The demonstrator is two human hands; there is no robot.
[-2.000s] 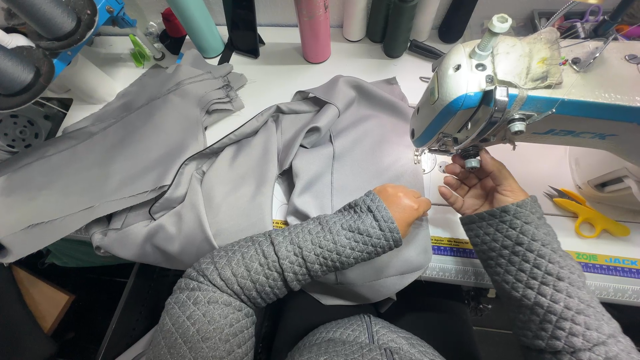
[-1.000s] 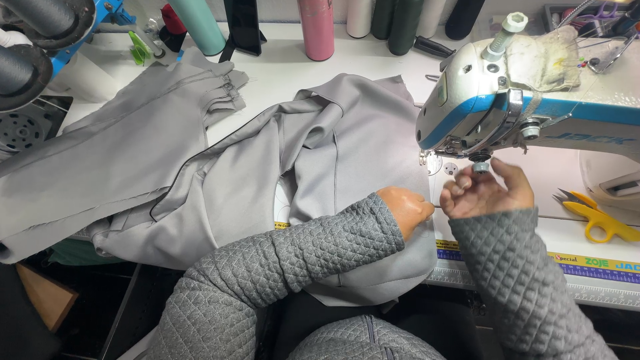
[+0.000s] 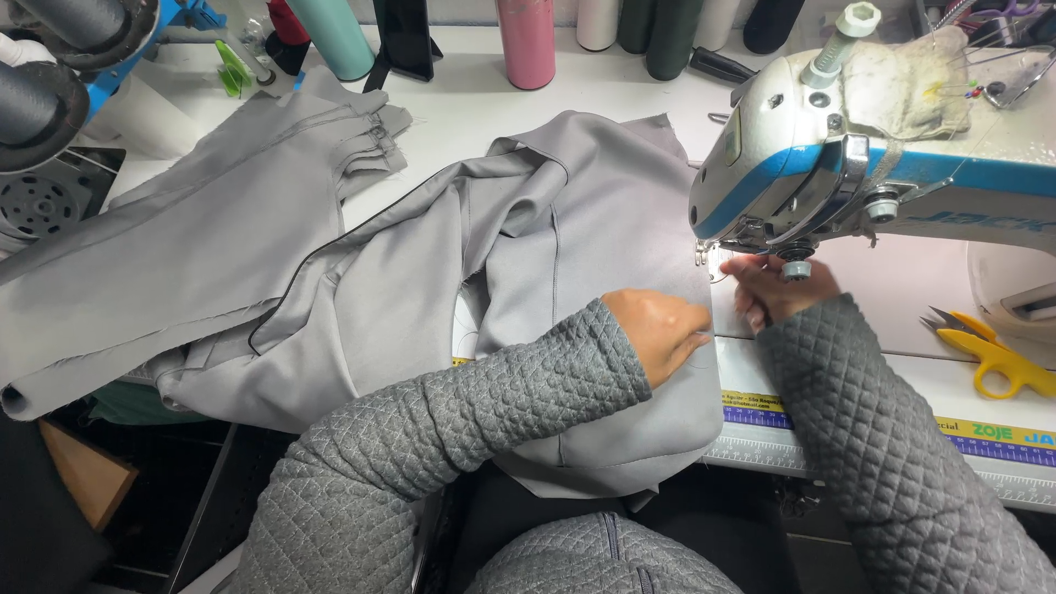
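Observation:
A light grey fabric garment [image 3: 627, 231] with seams lies across the table, its right edge beside the presser foot [image 3: 703, 252] of a white and blue sewing machine [image 3: 784, 173]. My left hand [image 3: 664, 334] rests at the fabric's right edge, fingers bent and pinched together; whether cloth is between them is hidden. My right hand [image 3: 775, 289] is under the machine head, just right of the needle area, with thumb and index finger near the metal needle plate [image 3: 719, 266]. Its fingers are partly blurred, and what they hold cannot be made out.
Stacked grey cut pieces [image 3: 206, 214] lie at left, near thread cones [image 3: 25, 107]. Yellow-handled thread snips [image 3: 986, 351] lie at right. Measuring tapes [image 3: 990, 441] run along the front edge. A pink cylinder [image 3: 526, 41], a teal one [image 3: 330, 37] and a phone [image 3: 406, 37] stand behind.
My right hand has moved from the knob below the machine head leftward to the needle plate area. My left hand stays near the fabric's right edge.

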